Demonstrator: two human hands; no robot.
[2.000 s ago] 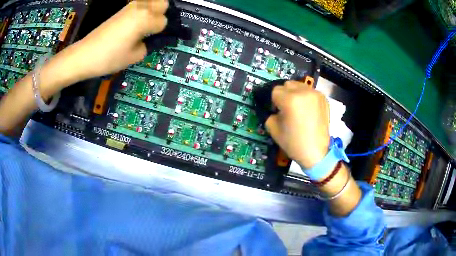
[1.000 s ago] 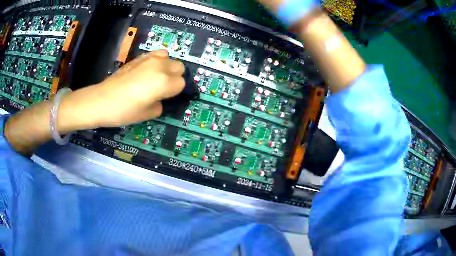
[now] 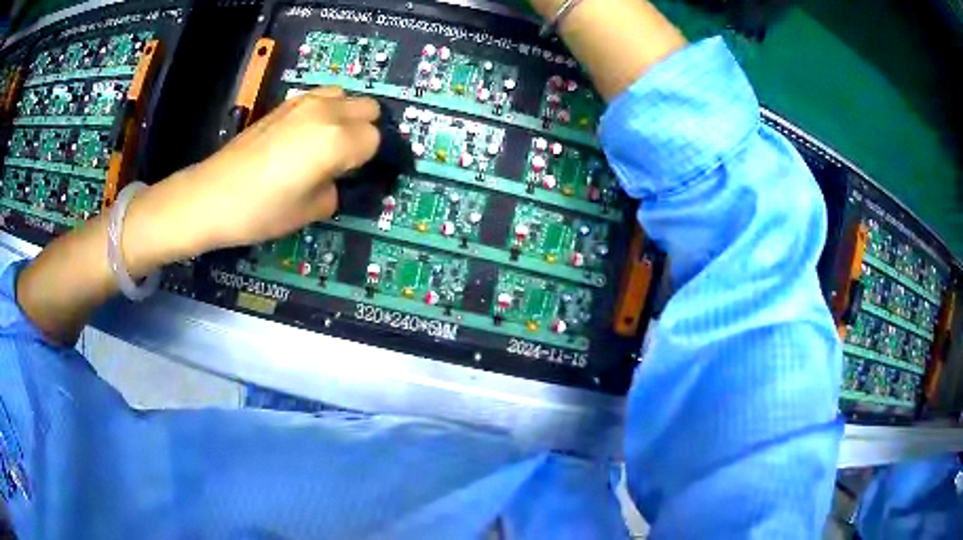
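Note:
A black solder pallet [image 3: 407,329] with "320*240*5MM" in white print lies in front of me and holds rows of green circuit boards [image 3: 420,276] dotted with red, white and silver parts. My left hand [image 3: 312,153] is over the left-middle boards, fingers curled, with black finger cots at the fingertips. The fingertips are dark, so I cannot tell whether they hold a component. My right hand is out of the picture beyond the top edge; only the wrist with a thin bangle, the forearm and the blue sleeve show.
Orange-brown hold-down bars [image 3: 249,84] sit at the pallet's sides. Other loaded pallets lie at the left [image 3: 63,227] and right [image 3: 892,406]. The silver conveyor rail [image 3: 348,364] runs nearest my body. A green mat [image 3: 845,84] lies beyond the line.
Since two seconds ago, my right hand has left the boards and moved up out of the picture. My left hand has come down from the pallet's top edge to the left-middle boards.

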